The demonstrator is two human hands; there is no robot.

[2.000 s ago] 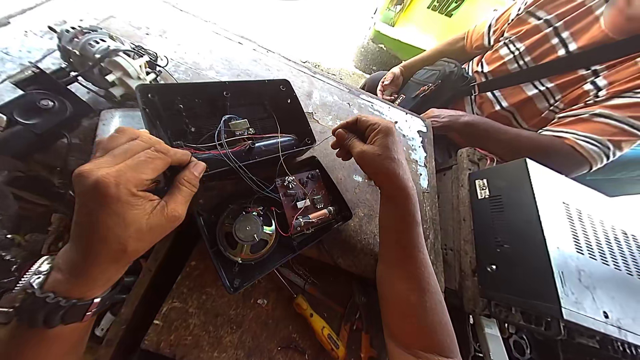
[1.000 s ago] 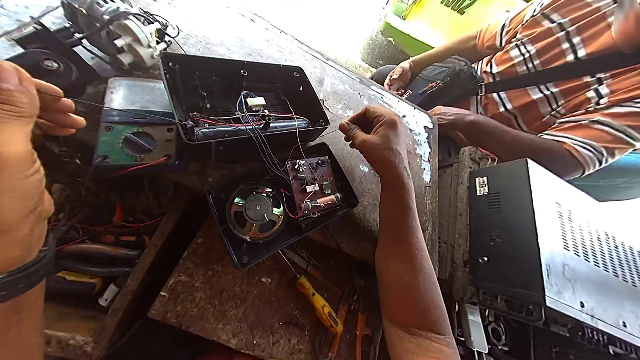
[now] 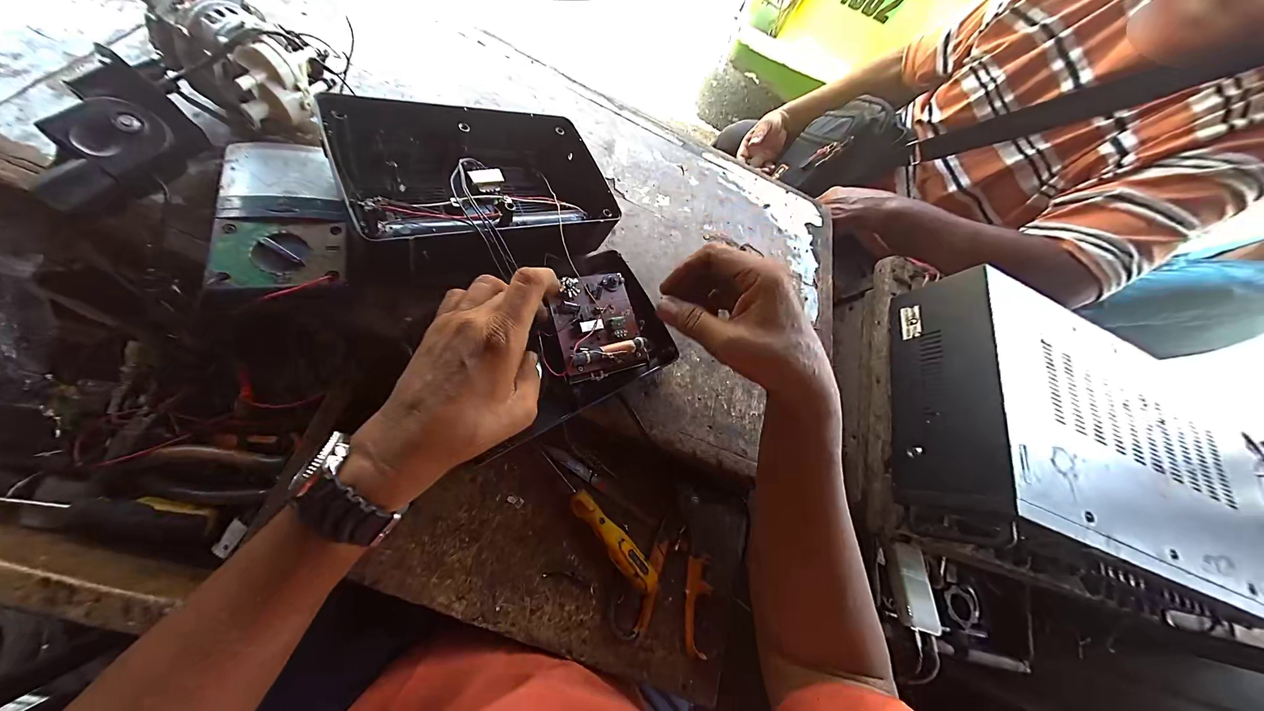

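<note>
An opened black plastic radio case lies on the worn bench. Its rear half (image 3: pixel 395 148) holds wires and a long rod; its front half carries a brown circuit board (image 3: pixel 607 321) with a copper-wound coil. My left hand (image 3: pixel 474 355) is over the front half, covering the speaker side, its fingertips at the board's upper left edge; whether they pinch a wire cannot be told. My right hand (image 3: pixel 736 311) hovers right of the board, thumb and fingers curled near each other; a thin wire may be between them, too fine to tell. Thin wires link both halves.
A green-faced multimeter (image 3: pixel 281 252) stands left of the case, near a motor part (image 3: pixel 257 74). Below lie a yellow-handled tool (image 3: pixel 617 543) and orange-handled pliers (image 3: pixel 696 592). At right is a metal-cased device (image 3: pixel 1116 444). Another person (image 3: pixel 1047 128) sits across the bench's far corner.
My left hand has come from the far left, where it was raised one second ago, to the front half of the case. My right hand stays near the board's right side.
</note>
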